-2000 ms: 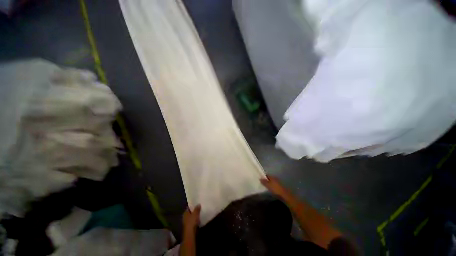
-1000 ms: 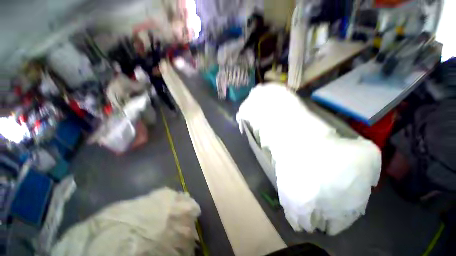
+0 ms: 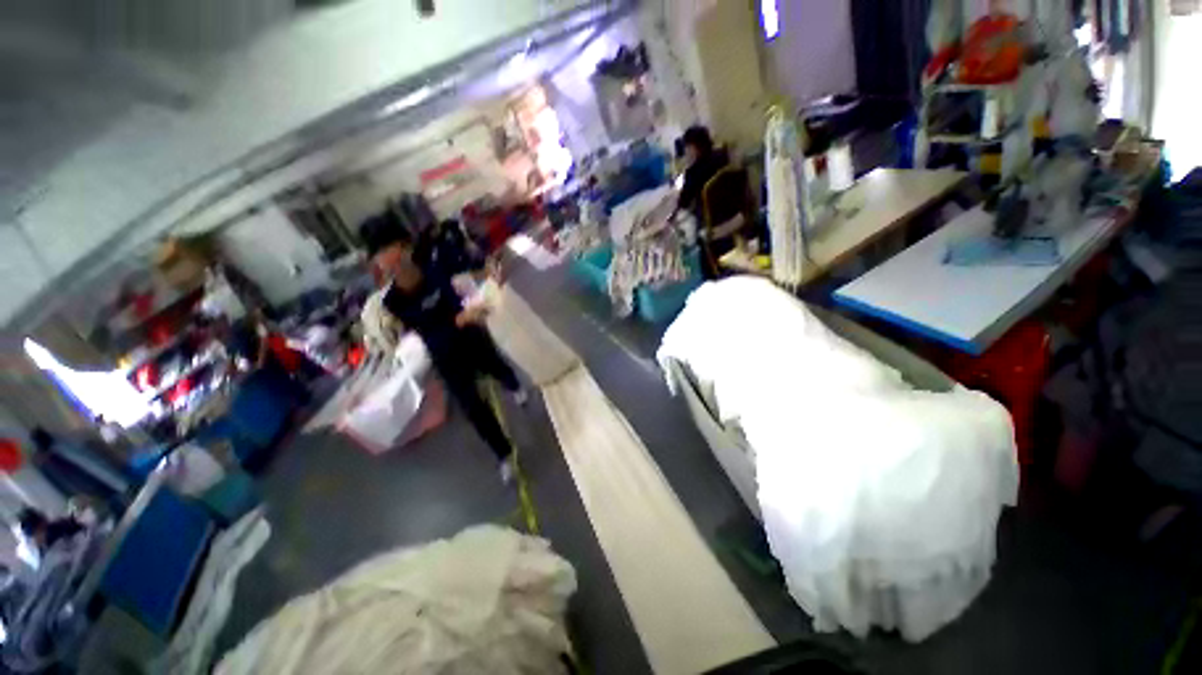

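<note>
The cream fabric length (image 3: 639,521) runs from the bottom edge of the view up towards a person in dark clothes (image 3: 448,330). The person holds its far end with raised hands. The far part sags and bends over, with a crosswise fold near the person's feet. The near end is cut off by the bottom edge beside a dark shape. Neither of my hands is in view. The cream fabric heap (image 3: 422,613) lies at the bottom left.
A bright white fabric load (image 3: 857,462) overflows a grey bin (image 3: 718,442) on the right. Behind it stand a white table with a blue edge (image 3: 969,284) and hanging strips (image 3: 787,198). Another person (image 3: 696,165) sits farther back. Pink and teal tubs hold cloth.
The view has lifted from the near end, and my hands have left the picture. The far person has come closer, and the far part of the cream length now sags and folds.
</note>
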